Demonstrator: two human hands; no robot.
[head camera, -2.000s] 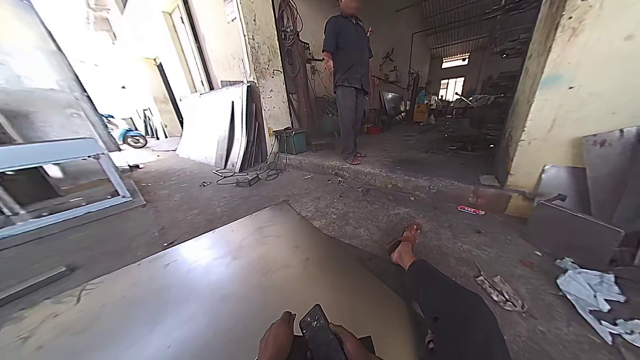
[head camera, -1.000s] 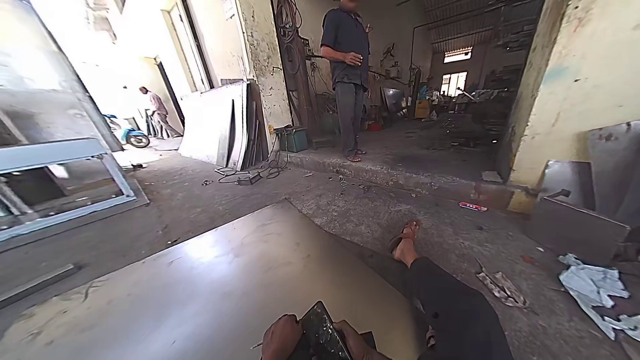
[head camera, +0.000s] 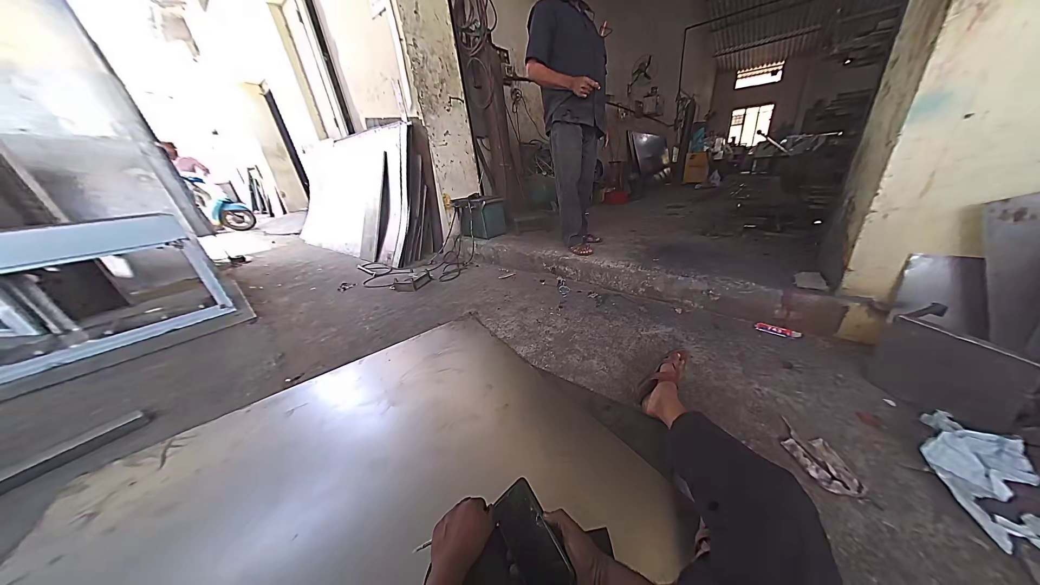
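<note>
A dark smartphone (head camera: 530, 532) is held between my two hands, low in the head view and above a large sheet of metal (head camera: 325, 463). My left hand (head camera: 461, 538) grips the phone's left side; a thin pale tip (head camera: 422, 546) sticks out to the left of this hand, and what it belongs to is hidden. Around the phone's right edge is my right hand (head camera: 575, 543), with a dark flat item (head camera: 601, 539) just behind it that I cannot identify. My sandalled foot (head camera: 665, 382) rests on the concrete floor beyond the sheet's right edge.
A person (head camera: 573, 106) stands at the raised concrete doorstep (head camera: 634, 272). Metal sheets (head camera: 357, 195) lean on the wall, with cables and a small box (head camera: 412, 281) before them. A metal frame (head camera: 122, 349) lies left; rags (head camera: 975, 463) and a metal box (head camera: 951, 370) lie right.
The standing person's hand has risen from beside the waist to the front of the torso. The phone in my hands has tilted, its screen now dark. A distant person has appeared near the blue motorbike.
</note>
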